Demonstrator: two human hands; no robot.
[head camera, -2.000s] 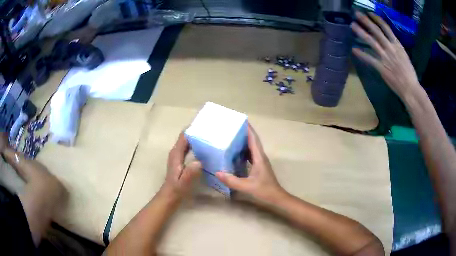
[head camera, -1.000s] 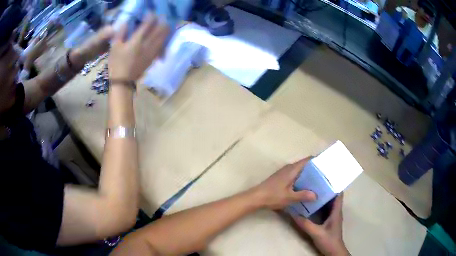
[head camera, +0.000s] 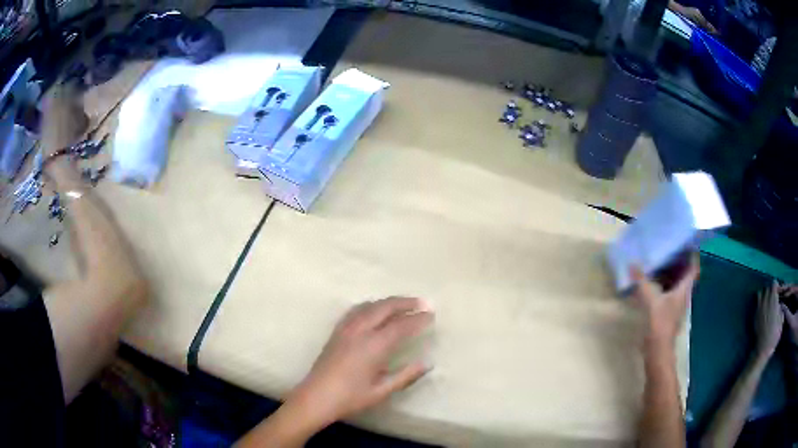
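My right hand (head camera: 667, 297) holds a white and grey-blue retail box (head camera: 652, 234) at the right edge of the tan paper. The box is tilted and a little blurred, with its bright white end pointing up and right. My left hand (head camera: 372, 354) is empty over the paper at the lower middle, fingers apart and slightly curled. Two more retail boxes, one nearer (head camera: 322, 140) and one behind it (head camera: 276, 109), lie side by side at the upper left middle, with dark devices pictured on them.
Kraft paper (head camera: 490, 254) covers the bench. Small star-shaped parts (head camera: 534, 114) lie near a dark ribbed stack (head camera: 617, 118). A white wrapped bundle (head camera: 147, 136) and dark rounded pieces (head camera: 197, 39) lie upper left. Another person's arm (head camera: 92, 254) reaches in at left; other hands (head camera: 770, 324) show at right.
The box has moved right, now in my right hand alone; my left hand has let go. Two boxes now lie on the paper. The neighbour's arm has moved back left, and the view has turned.
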